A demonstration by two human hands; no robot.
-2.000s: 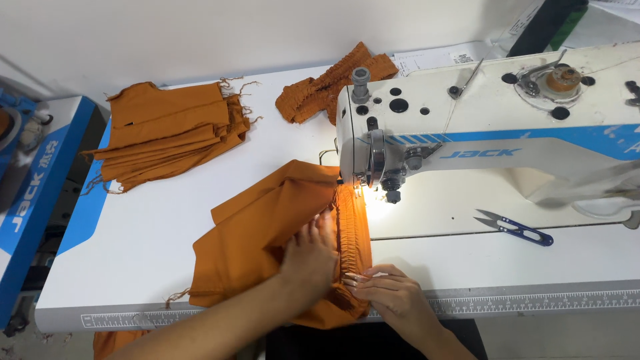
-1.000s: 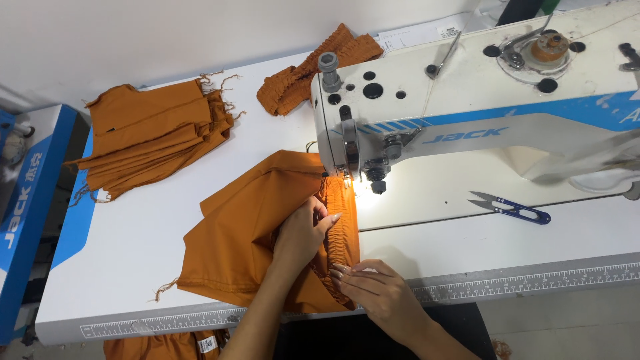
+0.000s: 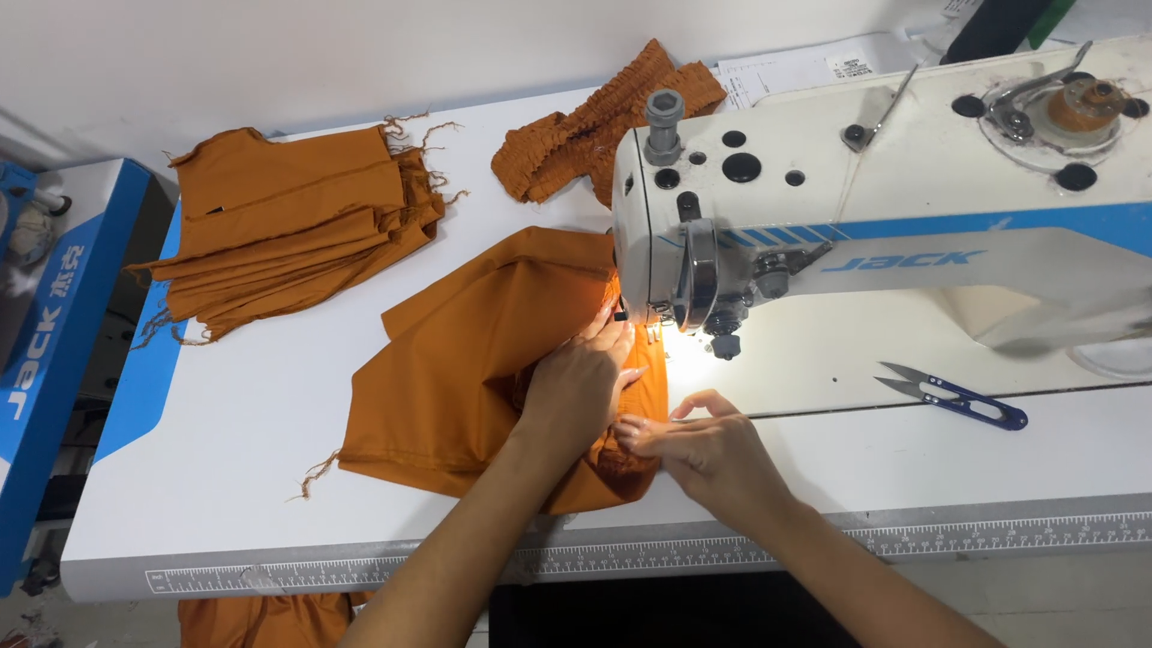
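A rust-orange fabric garment piece lies on the table, its gathered edge under the lit needle area of a white Jack sewing machine. My left hand rests on the cloth just left of the presser foot, fingers pointing toward the needle; its palm side is hidden. Nearer the table's front edge, my right hand pinches the gathered edge between thumb and fingers. The needle itself is hard to make out.
Stacked orange fabric pieces with frayed threads lie at the back left. Gathered orange strips sit behind the machine head, by papers. Blue-handled thread snips lie right of my hands. A ruler strip runs along the table's front edge.
My left hand has moved up along the cloth, closer to the presser foot, and now lies flatter. My right hand stays at the gathered edge. The snips have not moved on the table.
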